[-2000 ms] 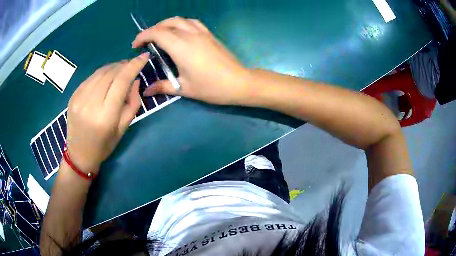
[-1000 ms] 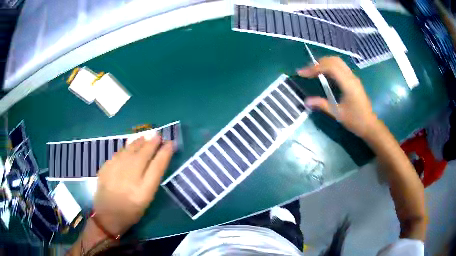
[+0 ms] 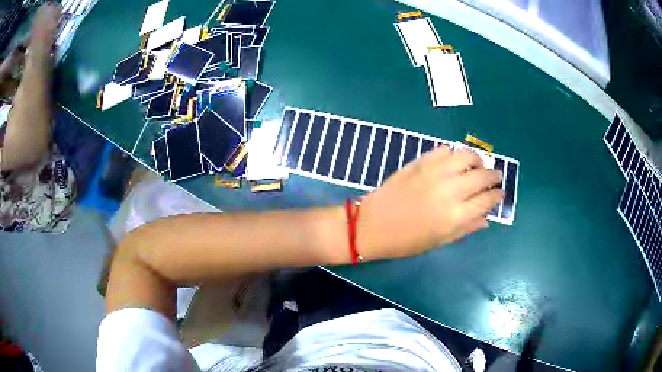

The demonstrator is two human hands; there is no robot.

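The adhesive strip sheet (image 3: 332,149) with its row of black bars lies across the middle of the bench. My left hand (image 3: 443,200), with a red cord at the wrist, is over the sheet's right part, fingers curled on an LCD module. Only the module's orange tab (image 3: 478,143) and a little white show past the fingers; my hand hides the rest. My right hand is out of the picture.
A heap of modules (image 3: 196,138) lies to the left. Two white-backed modules (image 3: 448,78) overlap at the far side. Spare adhesive sheets (image 3: 642,211) lie at the right edge. Another person's arm (image 3: 33,109) is at the far left.
The view has swung left, bringing the module heap into full view. My right hand and the long sheet beside it have left the picture. My left hand stays on the module over the strip.
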